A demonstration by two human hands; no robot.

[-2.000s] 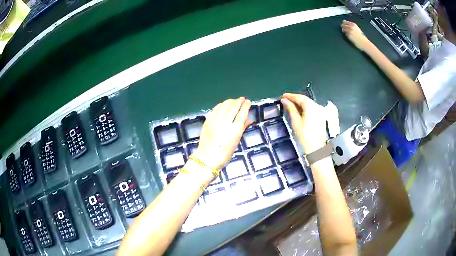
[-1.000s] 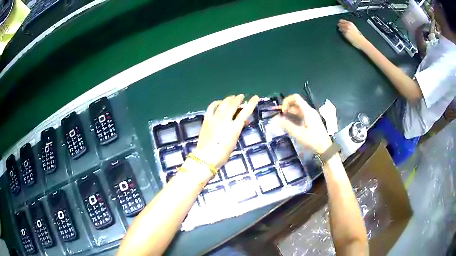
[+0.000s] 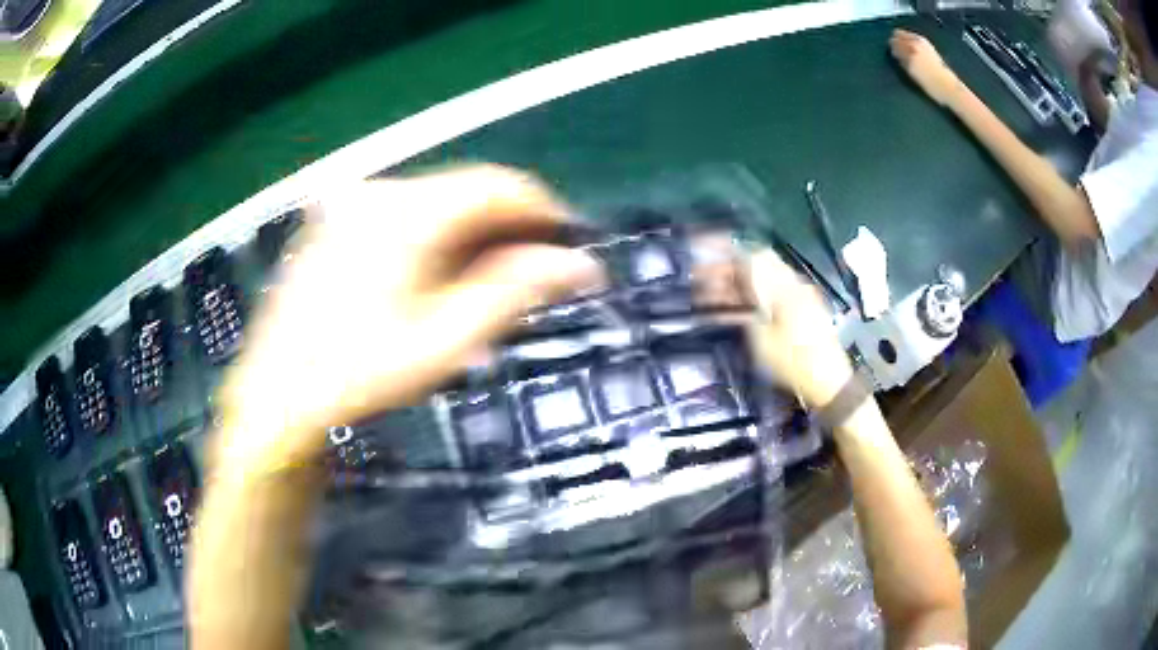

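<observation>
The lens tray (image 3: 635,453) is strongly blurred in front of me and looks raised off the bench. Dark-framed square screen lenses (image 3: 556,409) show in its pockets. A see-through, dark-looking layer hangs below its near edge; I cannot tell if it is a second tray. My left hand (image 3: 394,273) is large and blurred, its fingers bent over the tray's back left part. My right hand (image 3: 798,337) grips the tray's right edge. The fingertips are hard to make out.
A phone tray (image 3: 108,476) with black keypad phones (image 3: 147,359) lies left, partly behind my left arm. Slim dark tools (image 3: 825,229) and a white dispenser (image 3: 904,340) lie right. A carton (image 3: 984,438) with film scrap stands below. A person's arm (image 3: 1003,146) rests at upper right.
The lens tray has gone from flat on the bench to raised and blurred. My left hand has moved left and closer to the camera. My right hand has moved from the lenses to the tray's edge.
</observation>
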